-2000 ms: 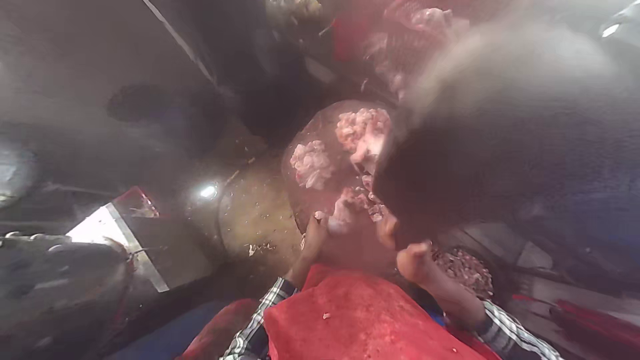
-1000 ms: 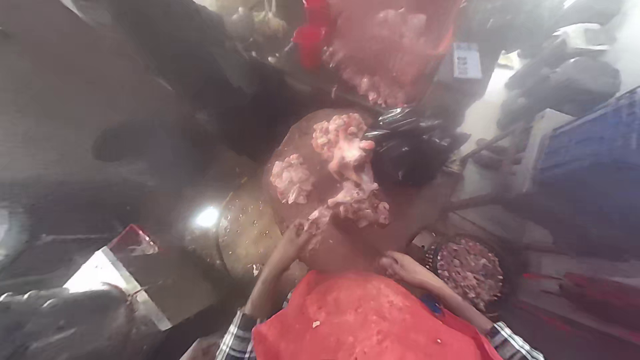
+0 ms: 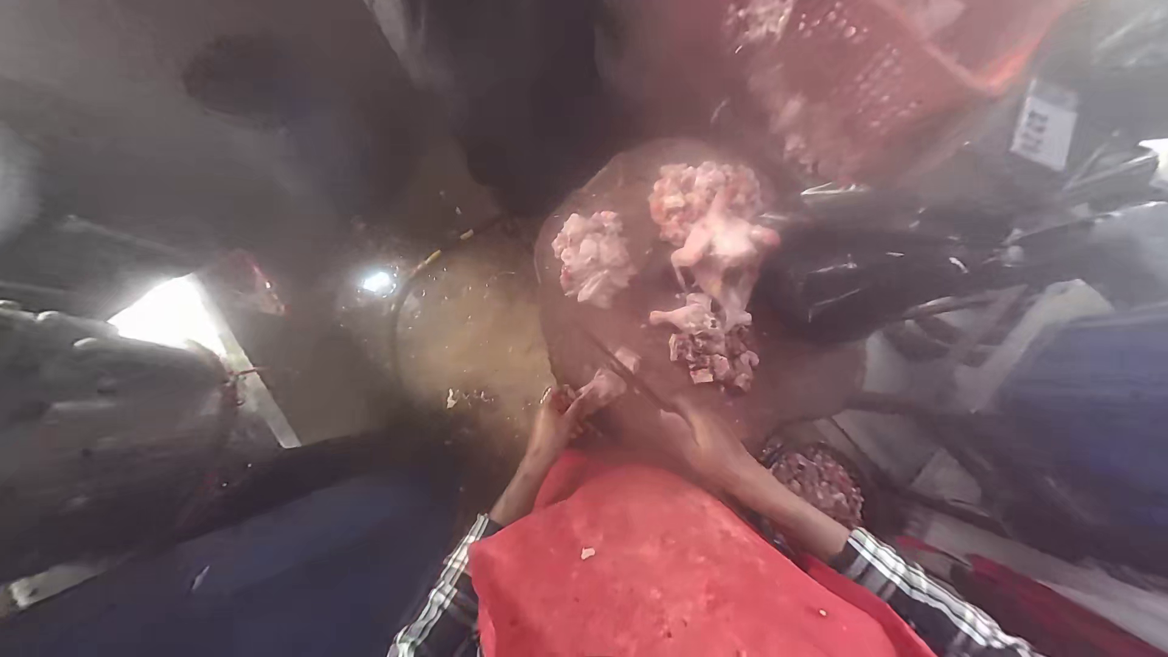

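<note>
My left hand holds a pale piece of raw meat, probably poultry, at the near left edge of a round chopping block. In my right hand is the handle end of a knife, whose dark blade lies slantwise across that piece. Beyond my hands on the block are a heap of pale meat pieces, a reddish heap with a whole plucked carcass against it, and chopped chunks on its near side. The view is hazy.
A round tub of cloudy brownish liquid stands left of the block. A container of small meat pieces is at the lower right. Beyond the block is a red perforated crate, with black plastic to the right. A red apron covers my lap.
My right hand, near the apron one second ago, is now further in over the block with the knife showing. The dark shape that blocked the right side two seconds ago is gone.
</note>
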